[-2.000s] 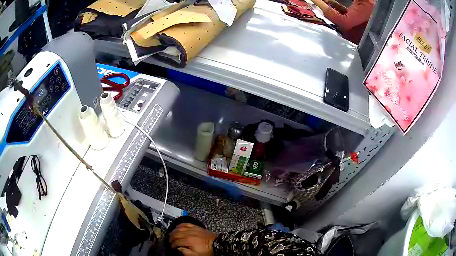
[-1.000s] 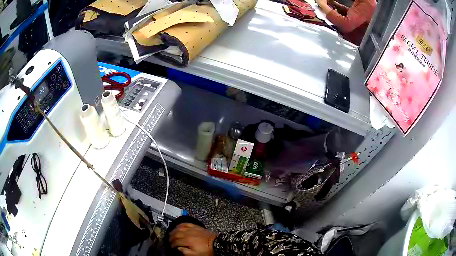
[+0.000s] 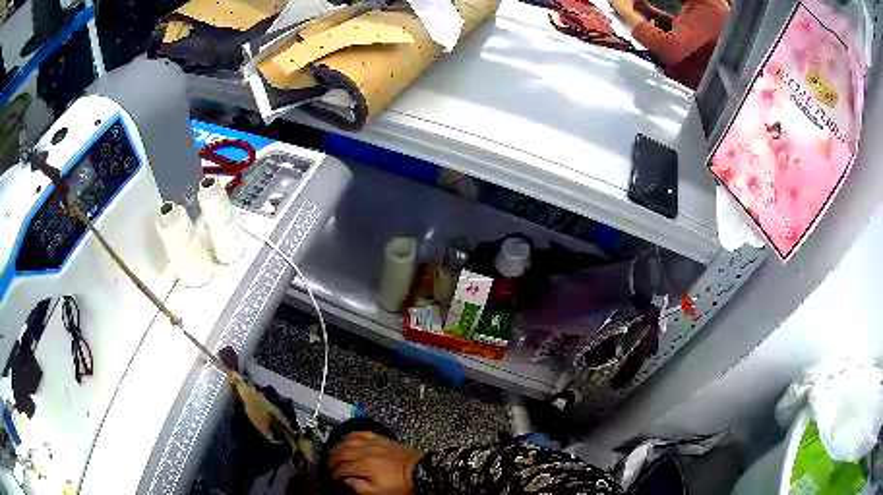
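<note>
My right hand (image 3: 373,462) is at the bottom edge, in a dark patterned sleeve, its fingers curled over a dark rounded thing. Whether it grips that thing cannot be told. My left hand is out of the picture. A long brownish cord (image 3: 131,275) runs slack over the sewing machine (image 3: 155,116) to a tan strip (image 3: 258,410) near my hand. Two white thread cones (image 3: 184,247) stand on the machine table, with red-handled scissors (image 3: 228,160) behind them.
Tan paper patterns with dark cloth (image 3: 373,72) lie on the side table (image 3: 542,106), with a black phone (image 3: 654,175). The lower shelf holds a red tray (image 3: 451,342) of boxes. A person's arm (image 3: 678,41) shows beyond. A pink tissue pack (image 3: 789,126) hangs right; eyeglasses (image 3: 76,338) lie left.
</note>
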